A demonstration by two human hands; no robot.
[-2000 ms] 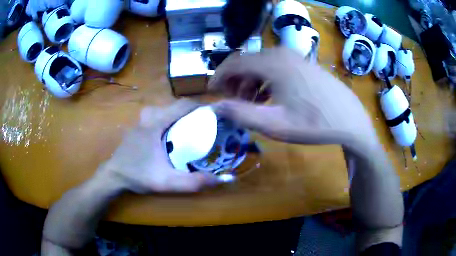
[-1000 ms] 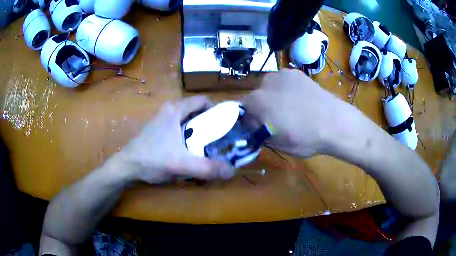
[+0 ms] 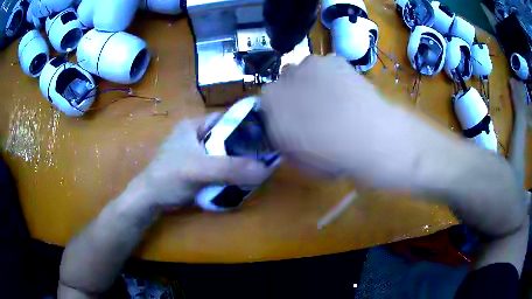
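Note:
My left hand (image 3: 186, 166) holds a white camera housing (image 3: 219, 137) with a dark open face, tilted above the bench in front of me. A white rounded part with a black area (image 3: 219, 197) shows below my left fingers. My right hand (image 3: 326, 114) is blurred and lies against the right side of the housing; its fingertips are hidden, so what it grips cannot be told. The black electric screwdriver (image 3: 290, 23) hangs nose-down just beyond my right hand.
The screw feeder (image 3: 221, 64) stands behind the housing. White housings (image 3: 114, 56) with lead wires lie at the left. More camera heads (image 3: 426, 51) and a joined unit (image 3: 473, 114) lie at the right. Another person's arm (image 3: 518, 128) shows at the right edge.
The housing has turned and tilted in my left hand, and a white rounded part now shows below my fingers. My right hand has moved left and up over its right side. The view has shifted.

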